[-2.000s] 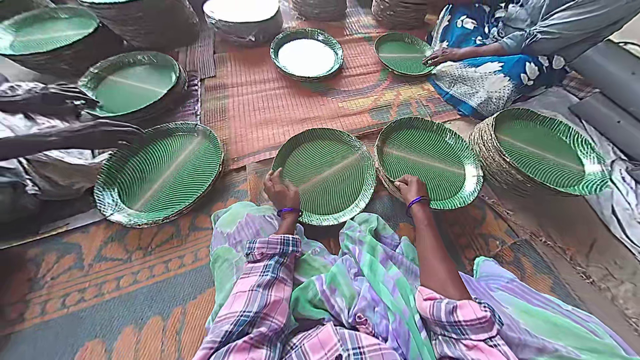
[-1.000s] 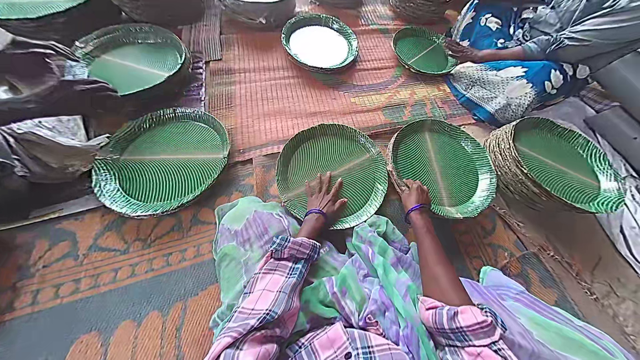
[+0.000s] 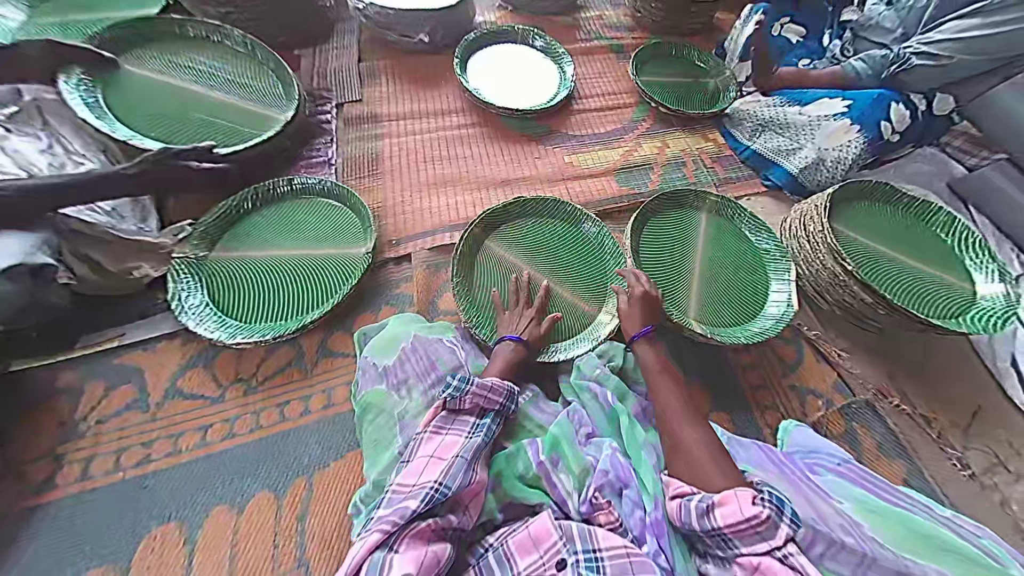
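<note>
Directly before me lies a round green leaf-patterned plate [image 3: 552, 256]. My left hand [image 3: 524, 316] rests on its lower part, palm down with fingers spread. My right hand [image 3: 638, 304] is at the plate's right edge, where it meets a second green plate [image 3: 708, 264]; its fingers are bent, and whether they pinch a rim is unclear. To the left sits another green plate [image 3: 272, 260]. A tall stack of green plates [image 3: 904, 256] leans at the right.
A co-worker's hands [image 3: 180, 160] are at a large green plate [image 3: 200, 84] at upper left. A plate with a white disc [image 3: 514, 76] stands on the woven mat [image 3: 448, 160]. Another person's hand [image 3: 764, 68] is beside a small green plate [image 3: 684, 78]. More stacks stand behind.
My left hand has moved from the front plate's left edge onto its surface. The leaf line on that plate now slants the other way. The co-worker's hands at upper left now hold a plate.
</note>
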